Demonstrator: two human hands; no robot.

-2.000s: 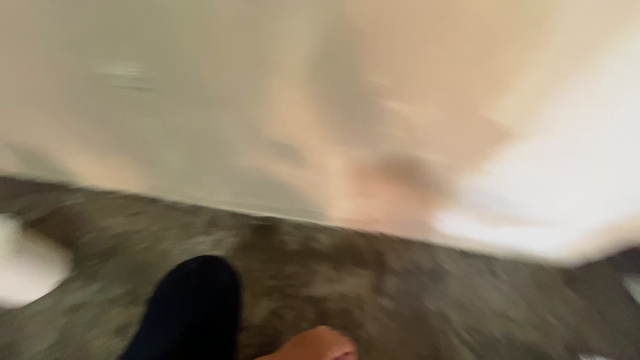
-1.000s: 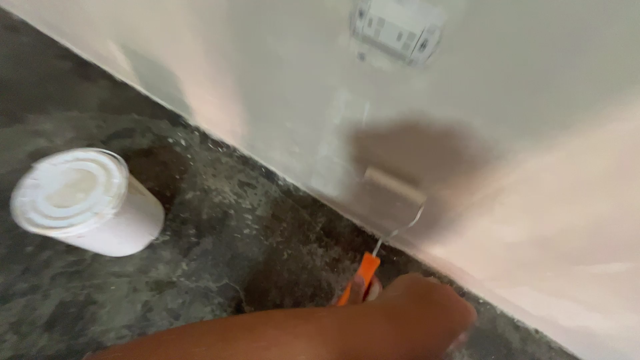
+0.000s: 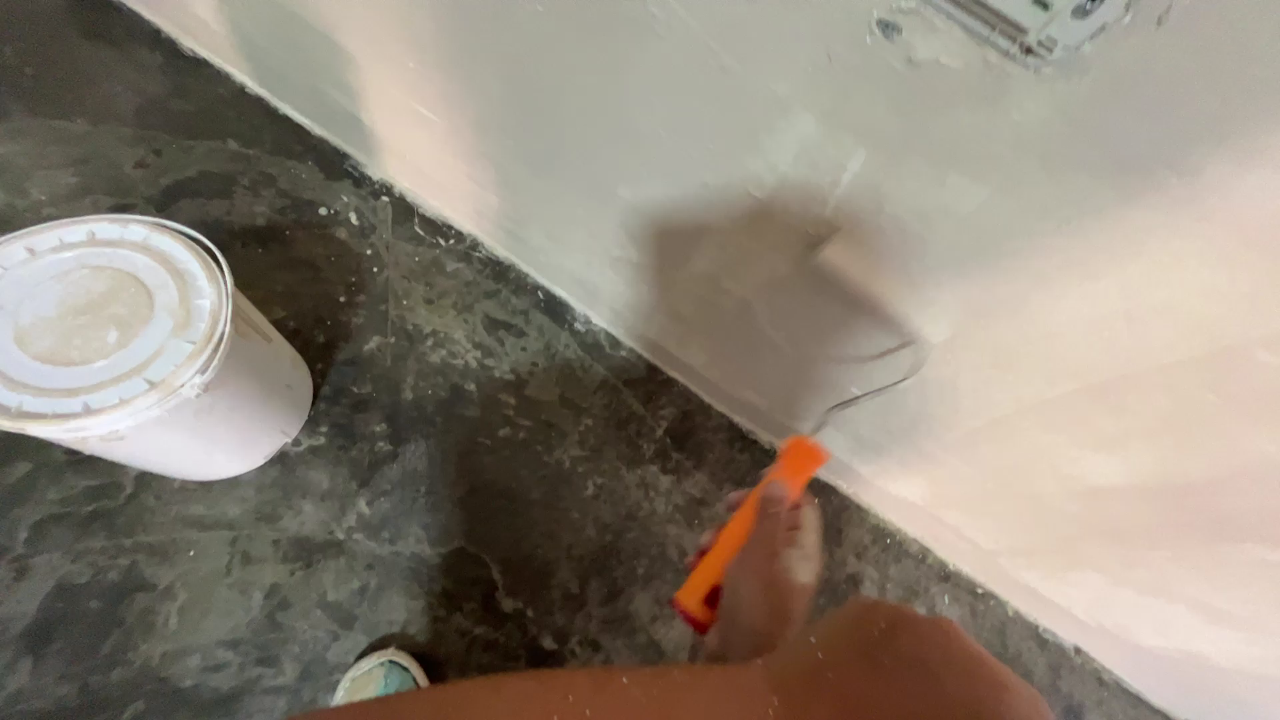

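My right hand (image 3: pixel 775 575) holds the orange handle of a paint roller (image 3: pixel 745 545), its thumb lying along the handle. A bent wire frame runs up to the pale, blurred roller sleeve (image 3: pixel 865 275) at the wall (image 3: pixel 590 150), over a shadow. Across the bottom, in front of the right hand, stretches a bare forearm that looks like my left; my left hand (image 3: pixel 930 655) appears at its right end, with its fingers hidden. What it may hold cannot be seen.
A lidded white plastic bucket (image 3: pixel 215 400) stands on the stained dark floor (image 3: pixel 380 530) at left. A recessed electrical box (image 3: pixel 1040 25) sits in the wall at top right. The tip of a shoe (image 3: pixel 380 675) shows at the bottom.
The view has swung strongly since the first, blurred frame. Since one second ago, more of the roller's orange handle and the hand around it has come out from behind the forearm.
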